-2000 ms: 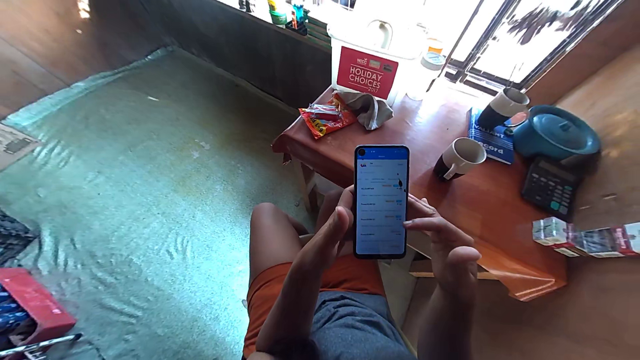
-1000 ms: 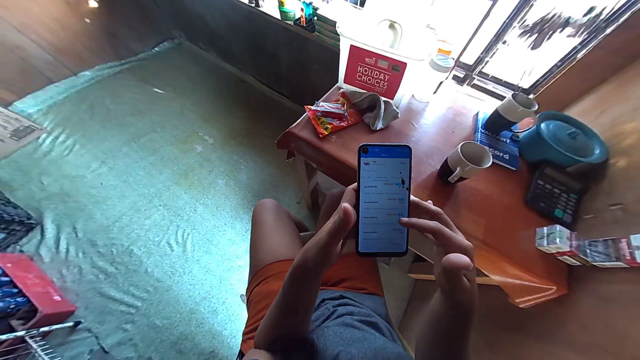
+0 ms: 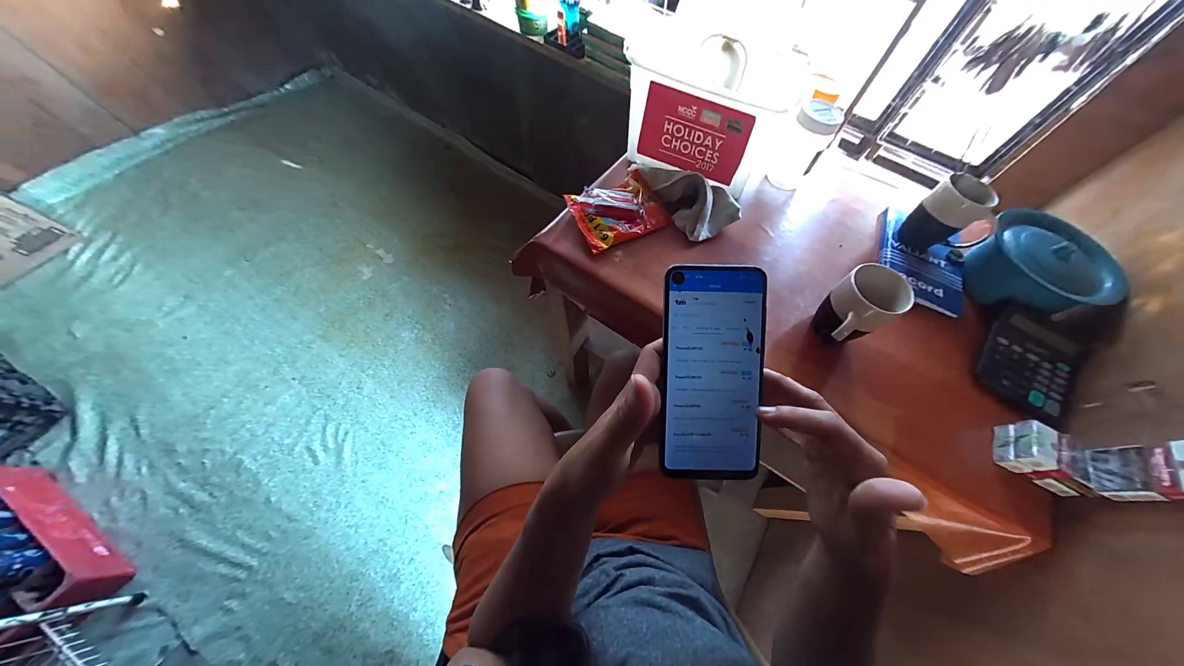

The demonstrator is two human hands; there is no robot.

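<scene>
A smartphone (image 3: 713,379) stands upright in the middle of the head view, its lit screen toward me with a list and a blue top bar. My left hand (image 3: 624,421) grips it at its lower left side, thumb along the edge, the other fingers hidden behind it. My right hand (image 3: 837,453) is at the phone's right edge, fingertips against or just beside that edge, thumb held apart. Beyond the phone is a table with a red-brown cover (image 3: 629,291). A two-tone mug (image 3: 865,302) stands on it, to the upper right of my right hand.
A white bucket (image 3: 694,129), a red-orange packet (image 3: 615,213) and a grey cloth (image 3: 698,203) lie at the table's far side. At right are another mug (image 3: 948,213) on a blue book (image 3: 925,268), a lidded blue pot (image 3: 1045,259), a calculator (image 3: 1031,361) and small boxes (image 3: 1091,462).
</scene>
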